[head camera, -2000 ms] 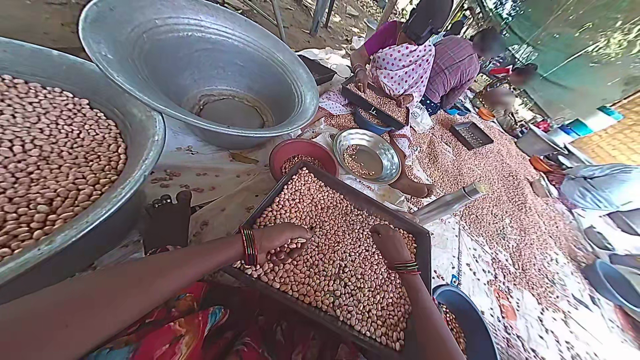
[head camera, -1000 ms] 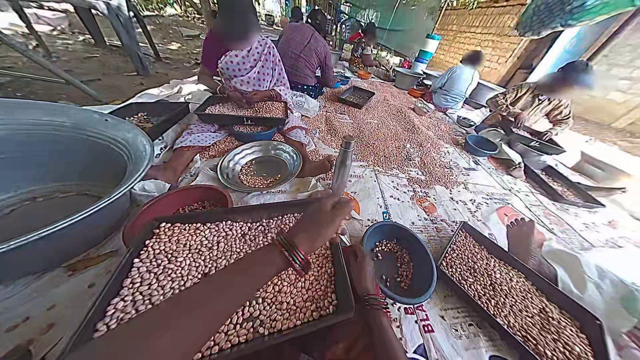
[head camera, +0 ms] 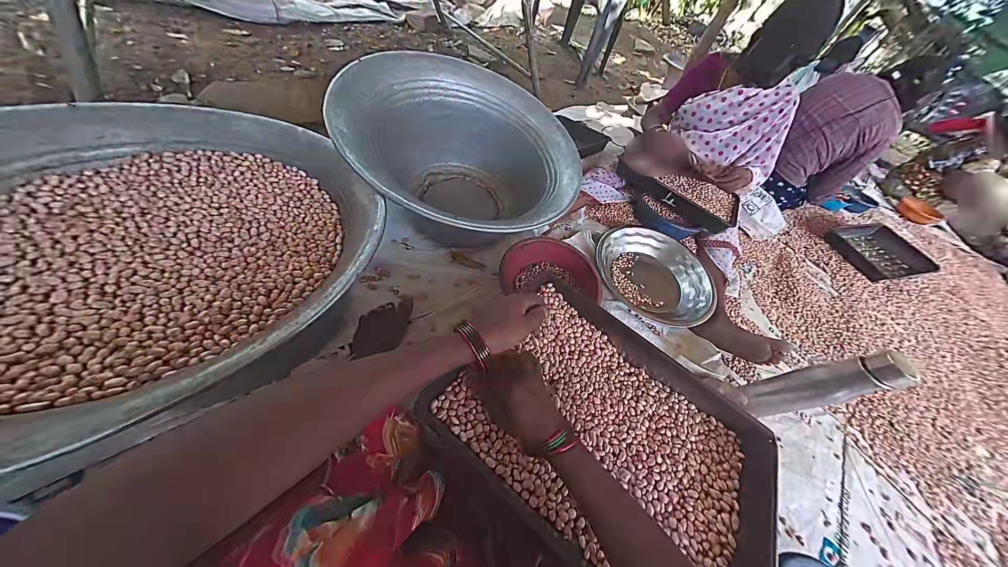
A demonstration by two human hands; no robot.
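Observation:
A dark rectangular tray (head camera: 760,488) filled with pinkish-brown nuts or seeds (head camera: 630,417) rests at my lap. My left hand (head camera: 508,321) is over the tray's far left corner, close to a red bowl (head camera: 516,256), fingers curled; whether it holds anything is hidden. My right hand (head camera: 516,398) is low over the left part of the nuts, next to my left wrist, with its fingers mostly hidden. Both wrists wear bangles. Past the tray's far edge, a steel basin (head camera: 701,276) holds a few nuts.
A large metal tub (head camera: 366,244) full of nuts stands at left, a wide metal basin (head camera: 453,118) behind. A metal cylinder (head camera: 827,383) lies beyond my tray. A person (head camera: 732,130) sits with another tray (head camera: 736,216); nuts (head camera: 929,339) cover the sheet at right.
The view has swung back left to the full tub. My right hand, by the tray's near right corner a second ago, is now over the nuts beside my left wrist.

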